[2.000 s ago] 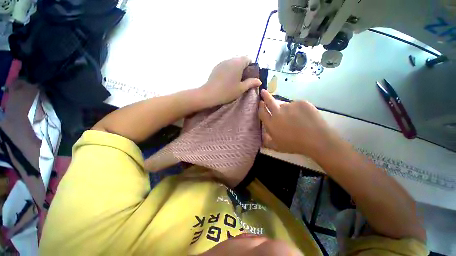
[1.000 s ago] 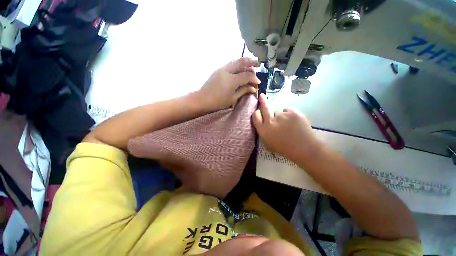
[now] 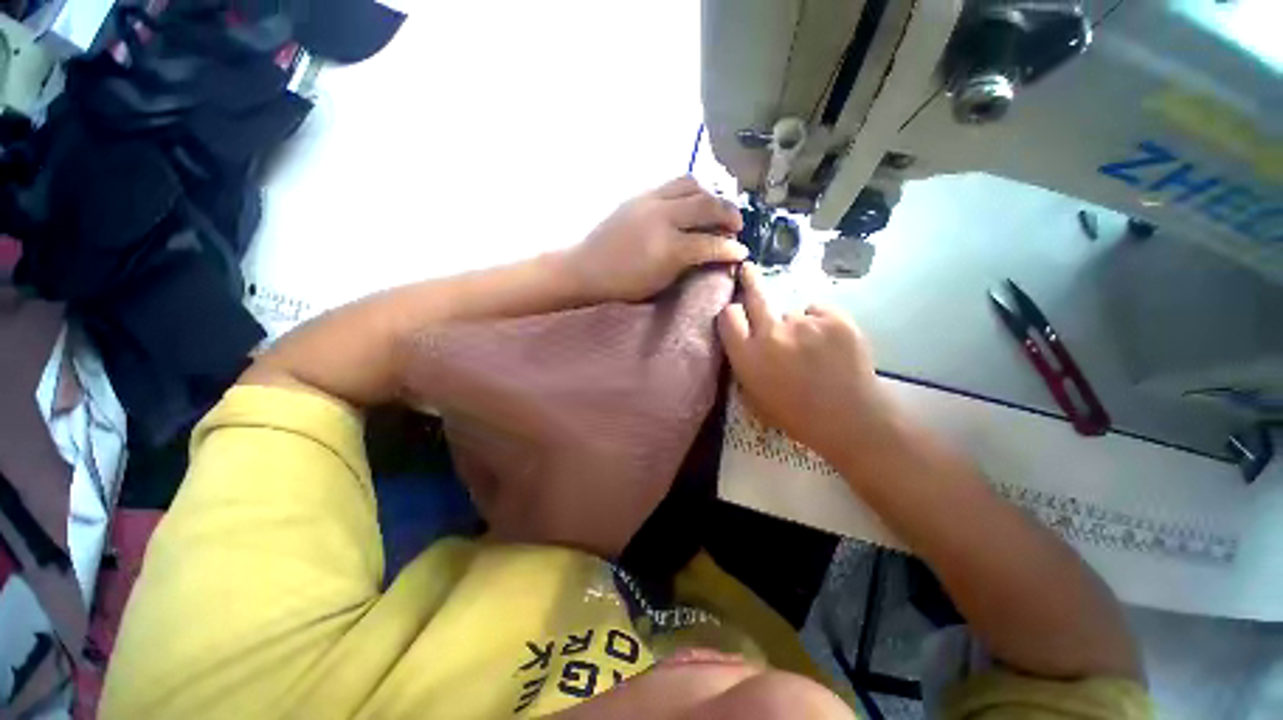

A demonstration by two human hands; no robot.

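Observation:
A mauve textured panel (image 3: 591, 408) hangs from the table edge to the lap. A black edge piece (image 3: 692, 485) runs along its right side, and its upper end is near the presser foot (image 3: 770, 232). My left hand (image 3: 654, 242) holds the panel's top end, fingers just left of the presser foot. My right hand (image 3: 799, 352) pinches the panel's right edge just in front of the foot. The exact contact under the fingers is hidden. The pale sewing machine (image 3: 915, 120) with blue lettering stands above.
Thread snips with red handles (image 3: 1051, 359) lie on the table right of the needle. A ruler scale (image 3: 1112, 528) runs along the front edge. Black cut pieces (image 3: 141, 211) are heaped at the left. White and mauve pieces (image 3: 92, 464) lie at the lower left.
Over the two seconds, both hands and the panel's top end have come closer to the presser foot. The panel's loose part has swung and spread over the lap. The camera view has shifted.

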